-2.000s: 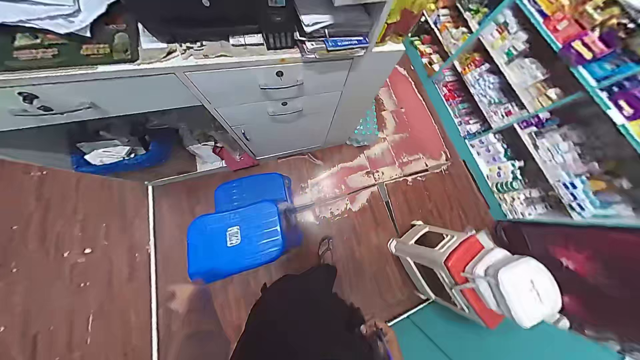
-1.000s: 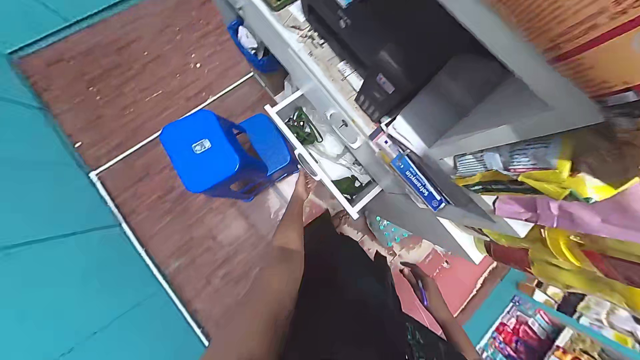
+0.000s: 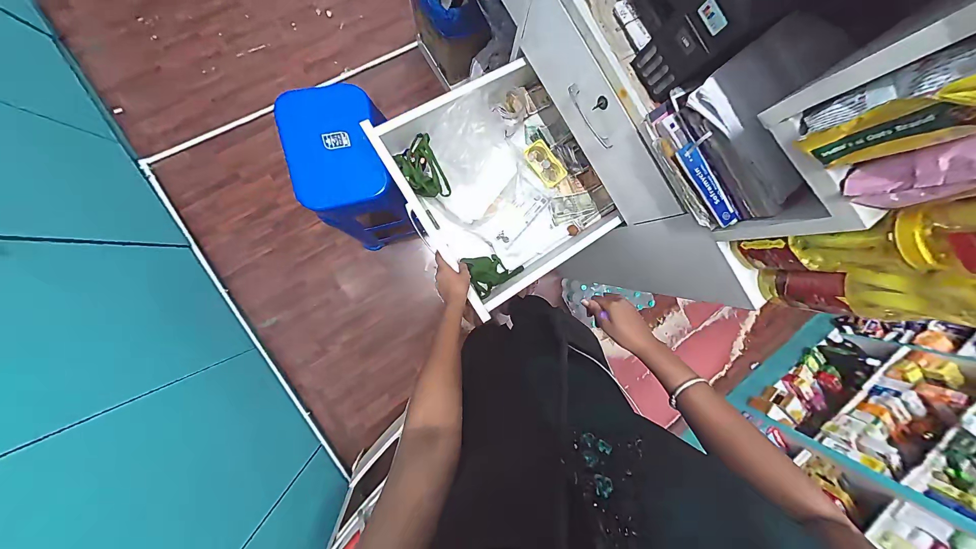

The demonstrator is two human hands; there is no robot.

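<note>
A white drawer [image 3: 488,301] is pulled out of the grey cabinet [image 3: 568,99]. My left hand [image 3: 452,280] has its fingers over the drawer's front edge, near its lower corner. Inside lie a clear plastic bag [image 3: 473,145], papers, banknotes [image 3: 576,210], a yellow basket [image 3: 546,164] that seems to hold coins, and green straps [image 3: 423,169] at both front corners. To the right of the drawer, my right hand [image 3: 614,316] hangs over the floor with curled fingers; whether it holds anything small cannot be told.
A blue plastic stool [image 3: 328,145] stands beside the drawer front. Above the drawer, the counter carries a black device [image 3: 686,38] and books [image 3: 705,179]. Yellow oil bottles [image 3: 854,293] are at the right, with stocked shelves [image 3: 862,396] below. A teal panel [image 3: 114,320] borders the floor at left.
Two seconds ago the drawers were closed and two blue stools showed apart from the hands. The drawer now extends farther out than one second ago, with my left hand still at its front. The view has turned strongly.
</note>
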